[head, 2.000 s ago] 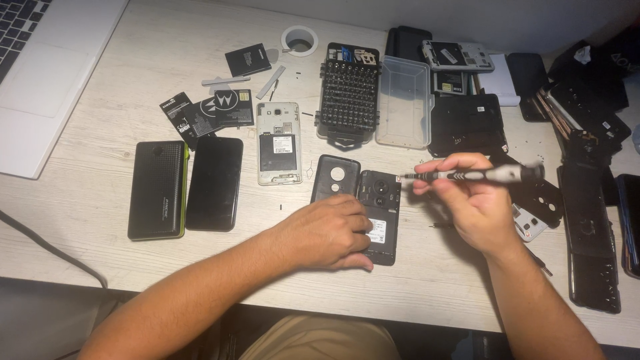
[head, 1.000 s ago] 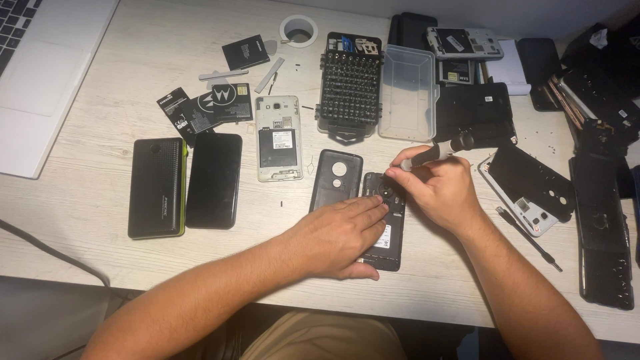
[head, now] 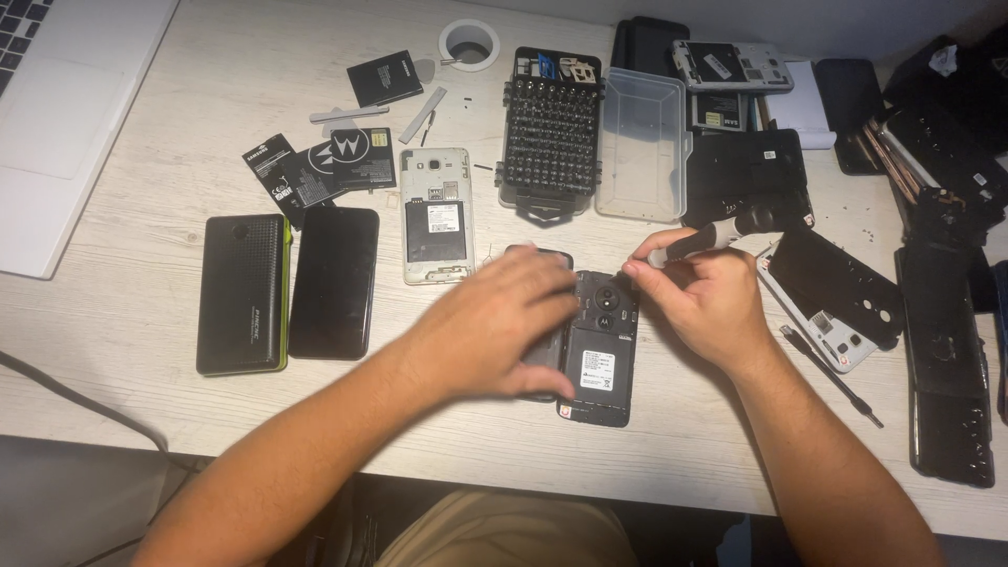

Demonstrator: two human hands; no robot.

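Observation:
A black smartphone without its back cover (head: 605, 339) lies on the table, its camera and a white label showing. My right hand (head: 701, 291) grips a grey and black precision screwdriver (head: 701, 241) above the phone's upper right corner; the driver's tip is hidden by the fingers. My left hand (head: 512, 327), slightly blurred, is over the phone's dark back cover (head: 551, 255) with fingers spread, and it covers most of it. Whether it touches the cover cannot be told. Just beyond stands a bit case (head: 551, 134) full of screwdriver bits, with its clear lid (head: 644, 142) beside it.
Left of the hands lie a power bank (head: 242, 295), a dark phone (head: 333, 283), an opened white phone (head: 435, 181) and several batteries (head: 362, 157). To the right are a black-tipped tool (head: 831, 374), a white phone with a loose cover (head: 835, 291) and stacked phone parts (head: 945, 315). A laptop (head: 75, 118) occupies the upper left.
My left hand has lifted off the opened phone and moved left over the back cover. My right hand has brought the screwdriver from the side to the phone's upper right corner.

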